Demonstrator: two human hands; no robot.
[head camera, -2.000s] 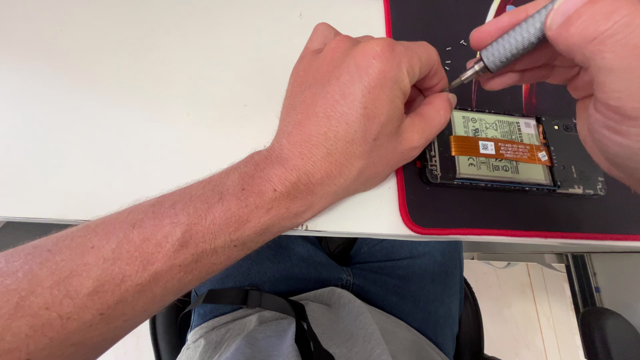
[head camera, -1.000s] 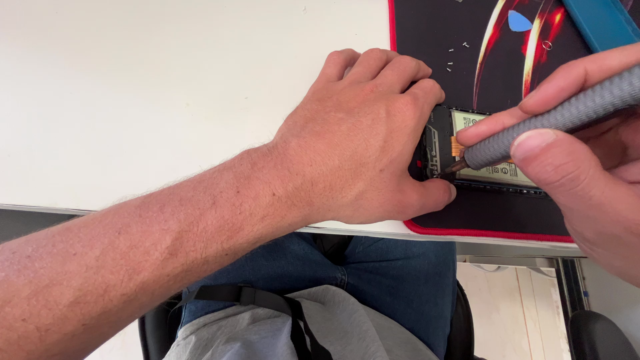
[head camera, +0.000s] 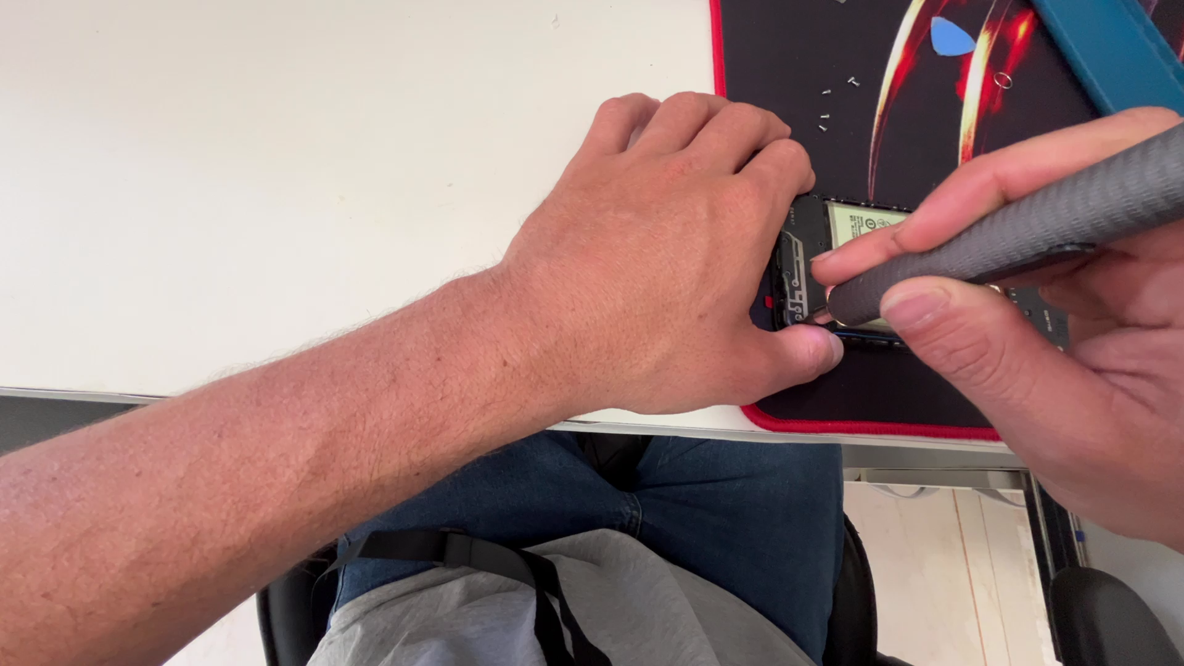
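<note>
An opened smartphone (head camera: 803, 268) lies on a dark mat, its inner frame showing at the left end and its pale battery (head camera: 856, 222) partly covered by my right hand. My left hand (head camera: 684, 250) grips the phone's left end, thumb at the near edge and fingers at the far edge. My right hand (head camera: 1027, 305) holds a grey screwdriver with a textured handle (head camera: 1017, 231), slanted down to the left. Its tip is at the phone's lower left corner, close to my left thumb; the exact contact point is too small to tell.
Several tiny screws (head camera: 824, 117) lie on the mat (head camera: 786, 46) beyond the phone. Farther right are a blue plastic pick (head camera: 951, 37), a small ring (head camera: 1004, 80) and a teal object (head camera: 1110, 55). The mat's red border runs near the white table's (head camera: 324, 166) front edge.
Two seconds ago both hands met above the phone's far left corner, at the screwdriver's tip. Since then my left hand has taken hold of the phone, and the screwdriver has moved to the near left corner.
</note>
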